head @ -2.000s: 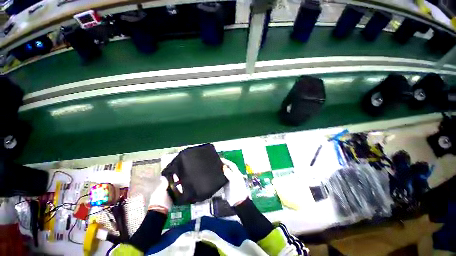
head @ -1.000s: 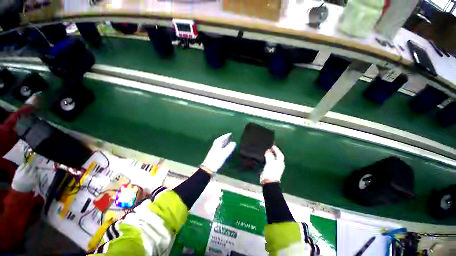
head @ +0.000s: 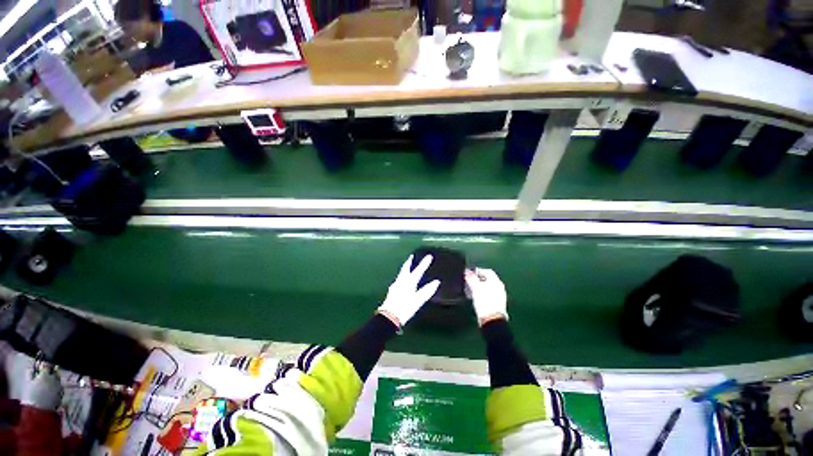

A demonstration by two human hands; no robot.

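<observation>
A black box-shaped speaker unit stands on the green conveyor in front of me. My left hand, in a white glove, lies with spread fingers over its left side. My right hand, also gloved, grips its right edge. The unit is between both hands; its far side and underside are hidden.
Another black unit lies on the conveyor at right. Green sheets, lined paper, a pen and dark cables are on the bench. A neighbour's gloved hand is at lower left. A shelf crosses above.
The unit went from above the bench onto the conveyor. Since one second ago, my left hand has closed in onto its left side. The view has swung and now shows more of the shelf.
</observation>
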